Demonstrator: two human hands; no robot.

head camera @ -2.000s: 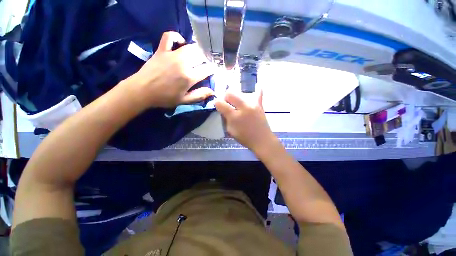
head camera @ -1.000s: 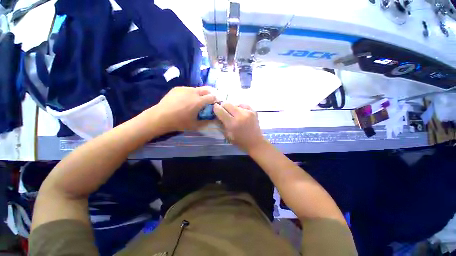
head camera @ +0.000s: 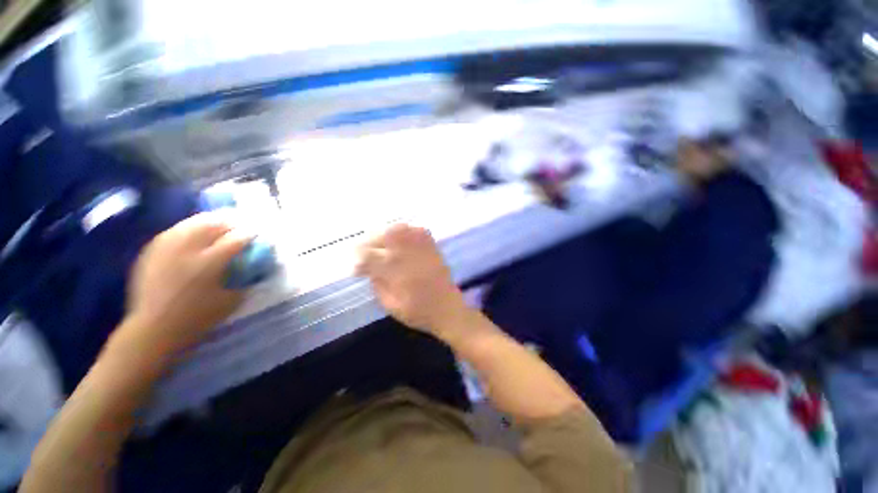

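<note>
The frame is blurred. My left hand (head camera: 188, 274) holds the edge of the navy garment piece (head camera: 72, 217) at the front of the machine bed, with a light-blue patch (head camera: 252, 265) at its fingertips. My right hand (head camera: 409, 274) is over the ruled front edge, apart from my left hand, its fingers curled; whether it holds anything cannot be told. The white sewing machine (head camera: 318, 82) with a blue stripe runs across the top. The needle area is too blurred to make out.
Small purple, brown and white bits (head camera: 556, 181) lie on the table's right part. The grey ruled edge (head camera: 327, 303) runs along the front. A dark navy heap (head camera: 616, 279) is below it at right. White, red and green cloth (head camera: 761, 424) is heaped at far right.
The view has swung to the right and tilted. My right hand has come away from my left hand and the garment, toward the right. My left hand stays at the garment.
</note>
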